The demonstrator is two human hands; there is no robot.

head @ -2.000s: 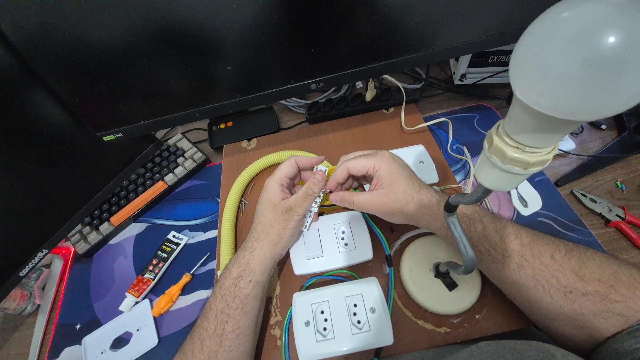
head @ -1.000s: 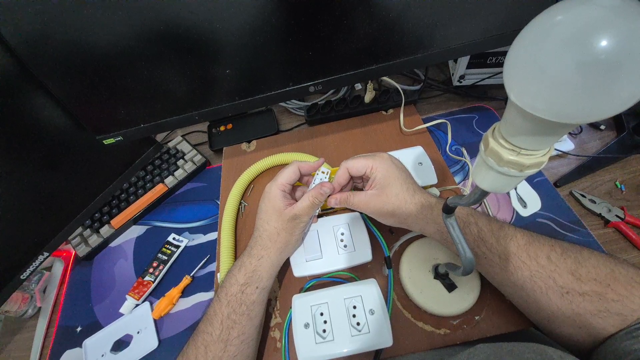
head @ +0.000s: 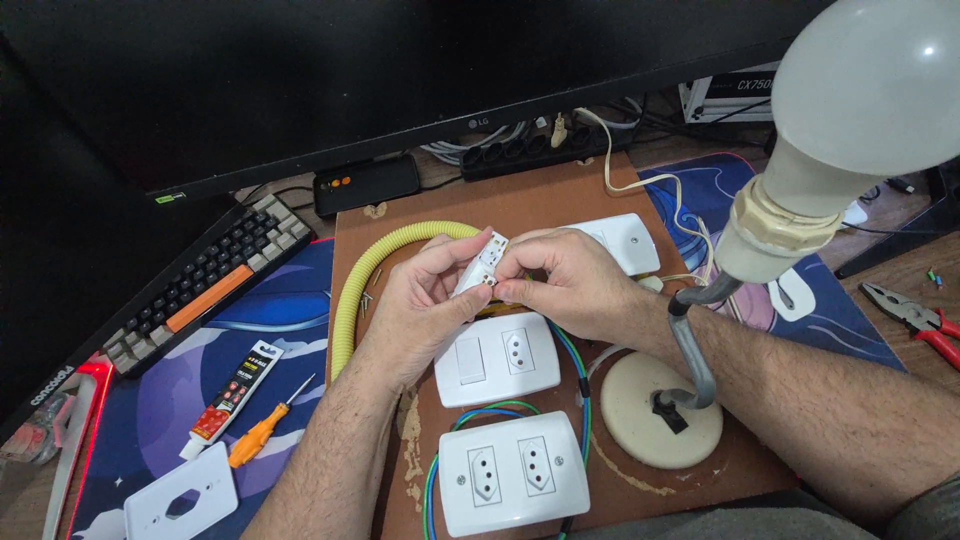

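My left hand (head: 424,300) grips a small white electrical module (head: 481,264), tilted, with metal terminals showing on its face. Against the module's right side, the fingertips of my right hand (head: 574,277) are pinched close to a terminal; whether they hold a wire or screw is hidden. Just below both hands lies a white plate with a switch and an outlet (head: 497,360). Nearer me is a white double-outlet plate (head: 514,474). Part of another white plate (head: 626,244) shows behind my right hand. Yellow corrugated conduit (head: 360,281) curves to the hands.
A bulb (head: 862,90) in a holder rises on a bent metal pipe from a round base (head: 637,439) by my right forearm. Pliers (head: 911,319) lie far right. On the left are an orange screwdriver (head: 259,435), a tube (head: 236,394), a cover plate (head: 221,480) and a keyboard (head: 206,289).
The module in my left hand has tilted, and more of its terminal face shows than one second ago. Both hands stay together in about the same place.
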